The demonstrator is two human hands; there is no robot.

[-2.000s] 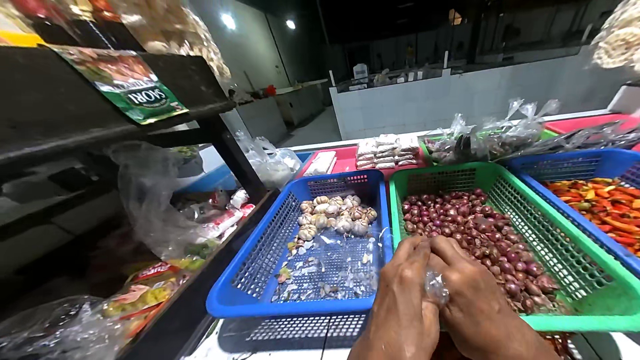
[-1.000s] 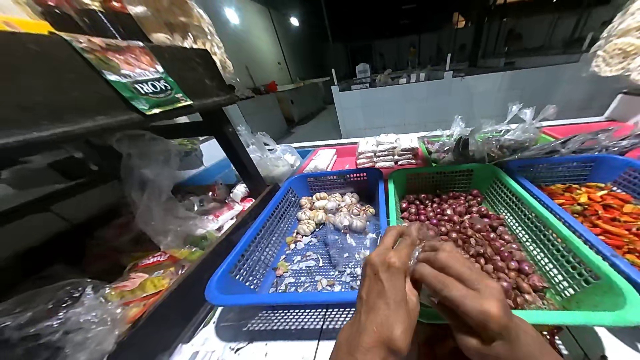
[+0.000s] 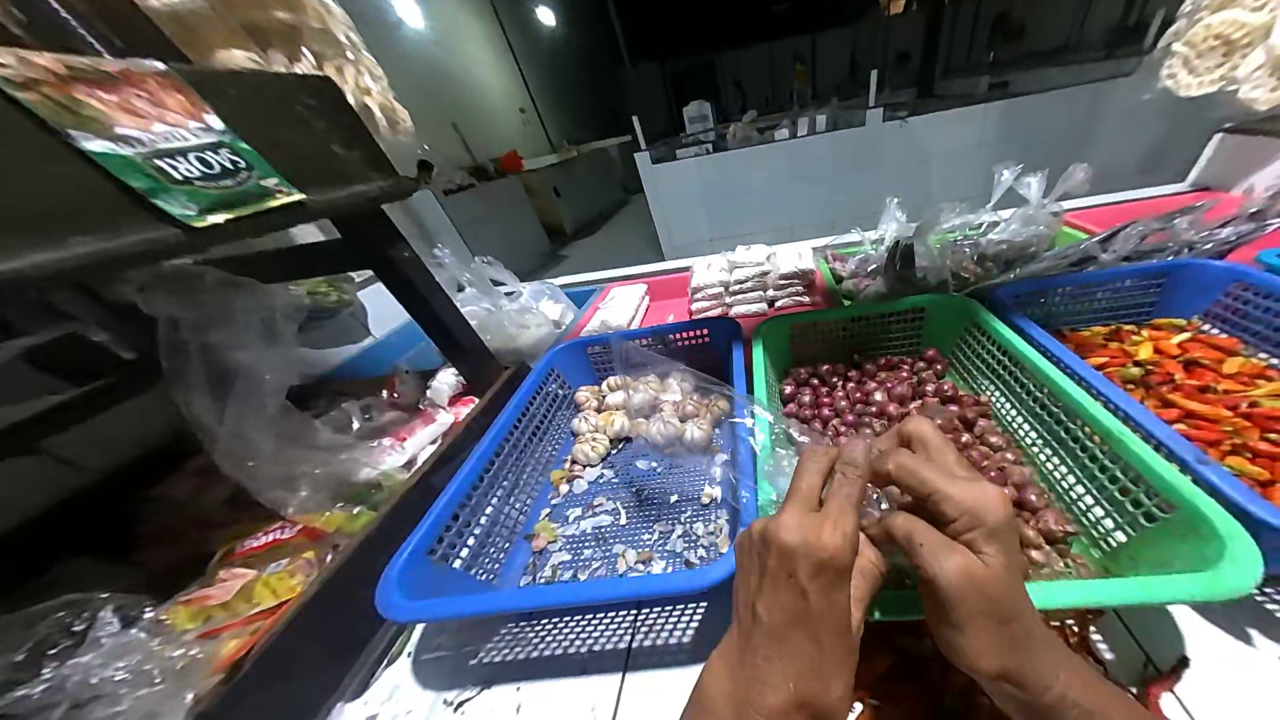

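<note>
My left hand [image 3: 805, 560] and my right hand [image 3: 950, 530] meet over the front of a green plastic basket [image 3: 1180, 560]. Pinched between their fingers is a clear plastic bag [image 3: 735, 395], whose thin film spreads up and left across the blue basket's right rim. What the bag holds near my fingers cannot be made out. Red shallots [image 3: 870, 395] lie in the green basket, partly hidden by my hands. The blue plastic basket [image 3: 560, 605] at its left has garlic bulbs [image 3: 592, 447] toward the back and loose peel [image 3: 600, 520] in front.
Another blue basket [image 3: 1110, 400] with red and orange chillies [image 3: 1190, 385] stands at the right. Behind are a red tray [image 3: 670, 300] with small white packets [image 3: 750, 280] and several knotted plastic bags [image 3: 985, 245]. A dark shelf [image 3: 300, 130] with a seasoning sachet [image 3: 165, 150] rises at the left.
The clear bag's film now stretches out to the left over the garlic; two seconds ago only a small bunched piece showed between my hands. My fingers have shifted but stay close together.
</note>
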